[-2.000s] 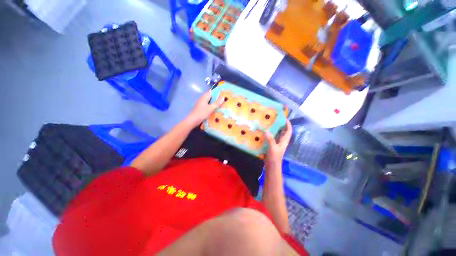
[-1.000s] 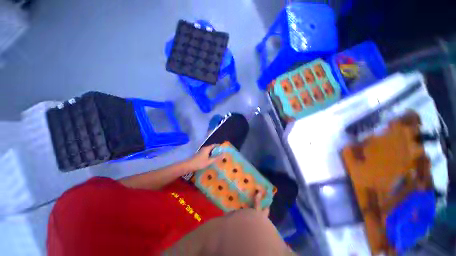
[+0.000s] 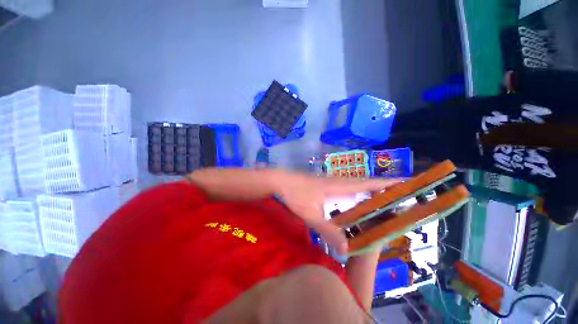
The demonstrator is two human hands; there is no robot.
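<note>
The green and orange fixture is raised and tilted in front of my chest. It shows as two long orange bars with pale green edges and a dark gap between them. My left hand is blurred and holds its near left end, fingers stretched along the upper bar and thumb at the lower bar. My right hand is at the fixture's lower side, mostly hidden behind it; its fingers do not show. The pockets of the held fixture are not visible.
Beyond the fixture are another loaded fixture, a blue bin and the partly hidden white machine table. Black trays and another black tray rest on blue stools. A person in black is at right; white crates stand left.
The fixture has been lifted from near my lap and turned from face-up to edge-on, further right. My view has swung, bringing the white crates and the other person into sight.
</note>
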